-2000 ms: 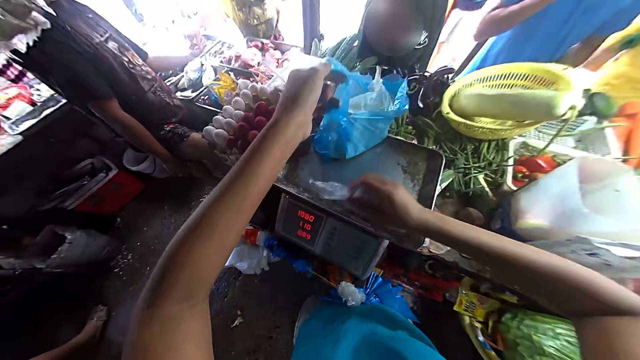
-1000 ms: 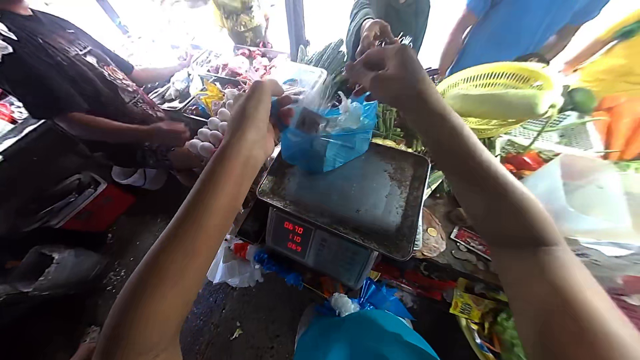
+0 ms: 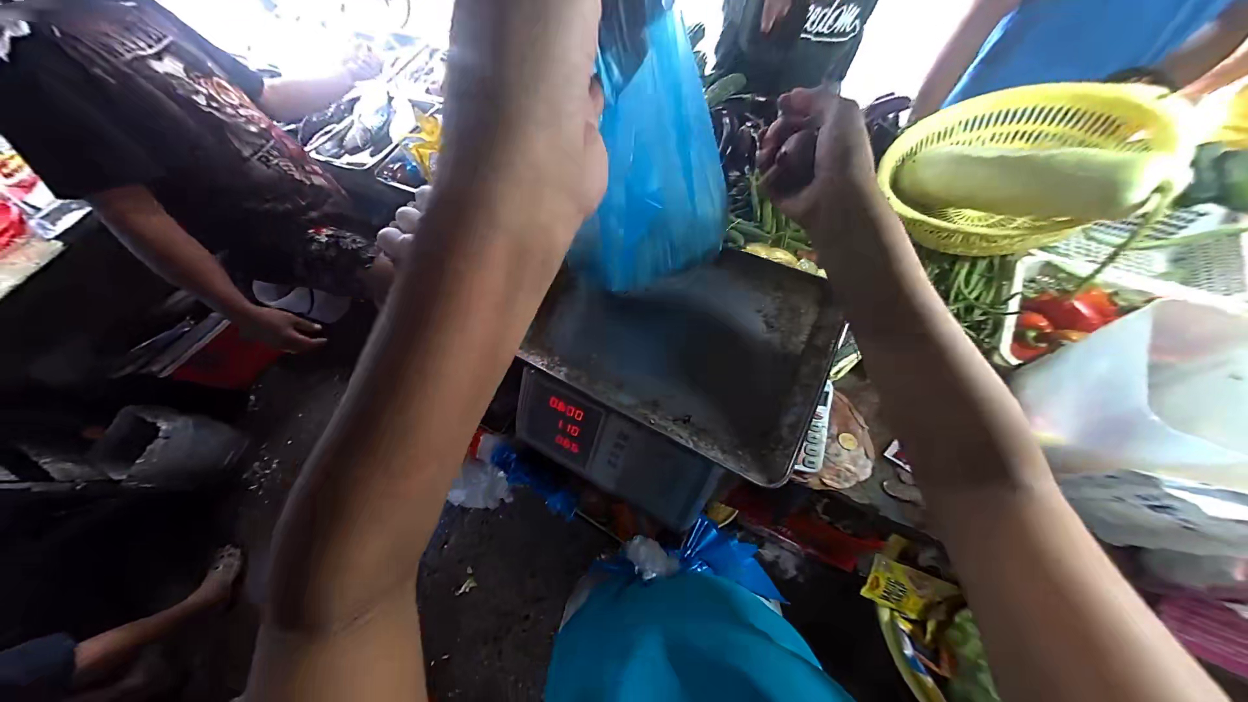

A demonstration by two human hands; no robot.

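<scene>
My left hand (image 3: 531,107), partly cut off by the top edge, holds up a blue plastic bag (image 3: 663,166). The bag hangs over the back of a worn metal weighing pan (image 3: 682,351); whether its bottom touches the pan I cannot tell. Under the pan is a digital scale (image 3: 614,444) with lit red digits. To the right of the bag, my right hand (image 3: 814,146) is raised with curled fingers. Something small and dark shows at its fingers, too unclear to name. The bag's upper end and contents are hidden.
Right: a yellow plastic basket (image 3: 1024,234) with a long pale green gourd (image 3: 1024,185), and red peppers (image 3: 1068,312) in a white crate. Eggs (image 3: 400,232) lie behind my left arm. People stand at the left and back. A calculator (image 3: 817,429) lies beside the pan.
The blue bag has been lifted and now hangs longer. My left hand has risen. My right hand has drawn back from another person's hand at the back, where the two were close together.
</scene>
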